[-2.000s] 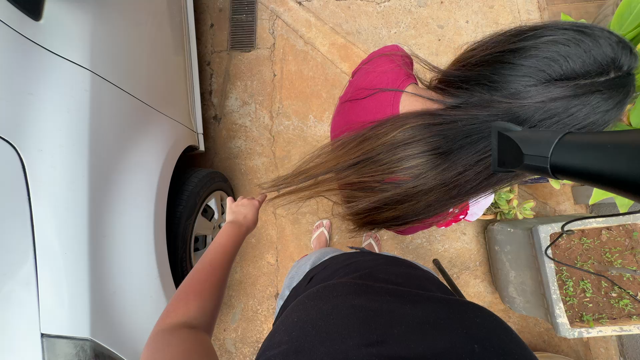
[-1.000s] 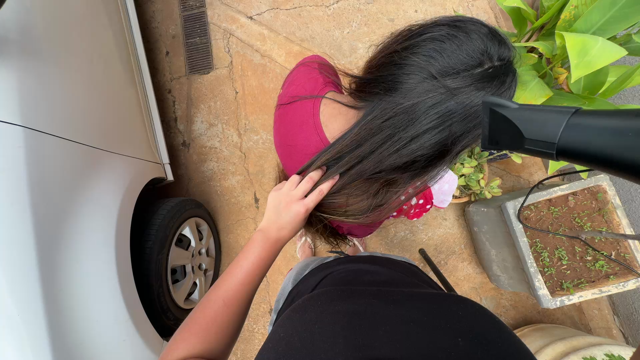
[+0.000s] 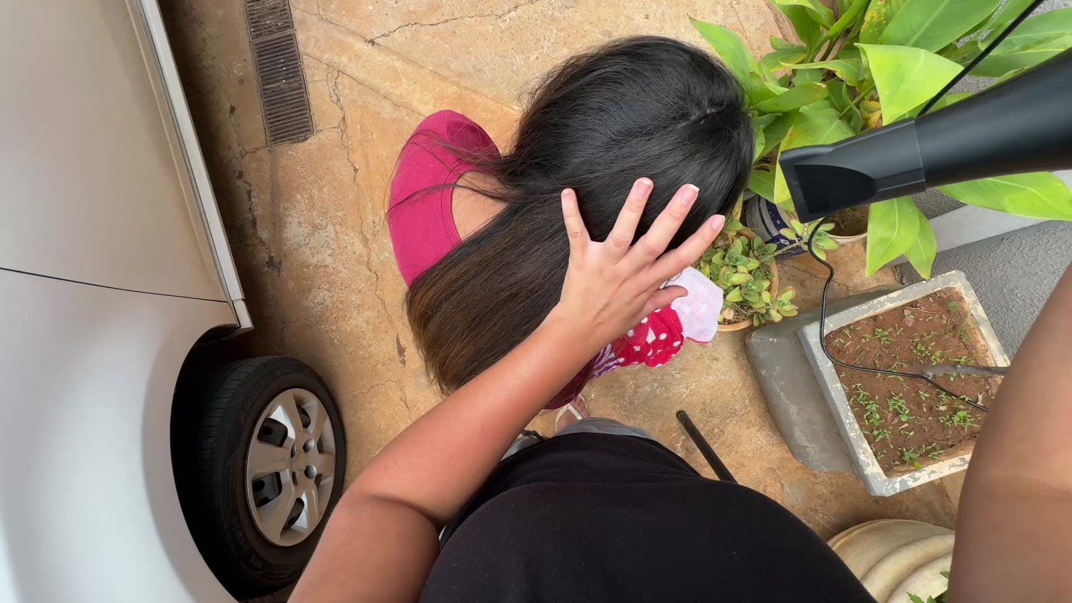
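Note:
My left hand (image 3: 621, 266) lies with spread fingers on the long dark hair (image 3: 620, 126) of a person in a magenta top (image 3: 431, 197). The hair turns brown toward its tips and hangs down the person's back. A black hair dryer (image 3: 930, 155) with a flat nozzle comes in from the upper right, its nozzle to the right of the head and apart from the hair. My right forearm (image 3: 1017, 469) shows at the right edge; my right hand is outside the frame. Below the hair is a red, white-dotted cloth (image 3: 649, 339).
A silver car (image 3: 100, 360) with its wheel (image 3: 289, 469) stands at the left. Leafy plants (image 3: 904, 75), a small potted succulent (image 3: 745, 272) and a square concrete planter (image 3: 900, 481) stand at the right. The dryer's cord (image 3: 825, 310) crosses the planter.
My left hand has gone from the hair's tips, pinched and stretched out, to the head, and its fingers are now spread. The gathered hair has dropped against the back. The view has shifted.

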